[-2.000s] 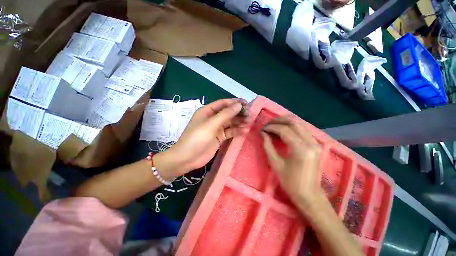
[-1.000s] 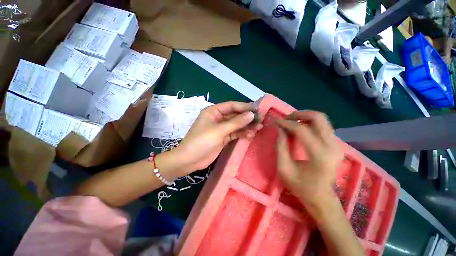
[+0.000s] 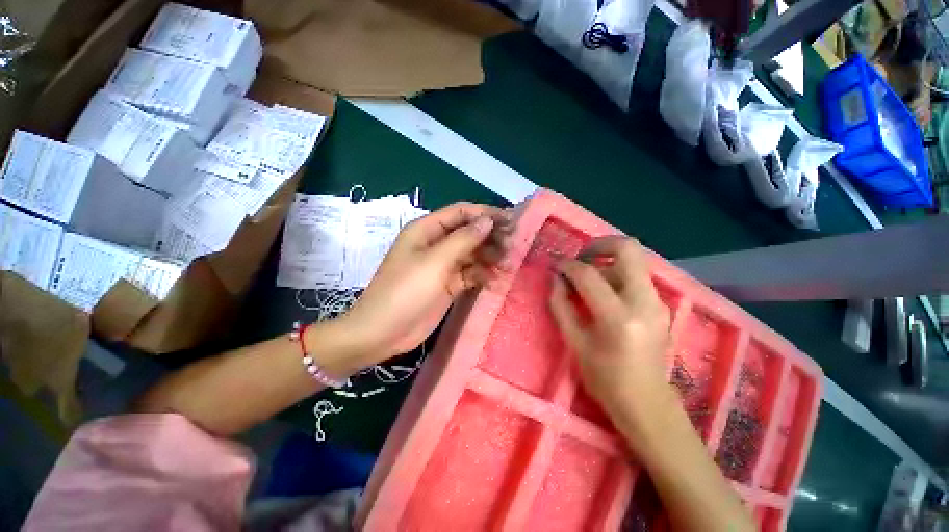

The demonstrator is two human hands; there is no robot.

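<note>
The pink-red compartment tray (image 3: pixel 557 416) lies tilted in front of me. My left hand (image 3: pixel 437 272) is at its upper left rim, thumb and fingers pinched on small dark bits (image 3: pixel 499 237), too blurred to name surely. My right hand (image 3: pixel 619 338) is over the top pocket, thumb and index fingertip together; a tiny dark bit seems to show at the tips. Small dark marks show in the far end of that pocket. Dark piles of small parts (image 3: pixel 741 442) lie in pockets on the right.
White printed boxes (image 3: pixel 130 140) stand in an open brown carton (image 3: pixel 390 47) at left. Printed cards (image 3: pixel 331 244) and string loops (image 3: pixel 338 303) lie beside the tray. Bagged items (image 3: pixel 765 166) and a blue bin (image 3: pixel 876 135) are on the far side. A grey metal post (image 3: pixel 832 260) crosses above right.
My right hand has moved slightly left and down over the top pocket. More dark marks show in that pocket's far end. Both hands stay pinched.
</note>
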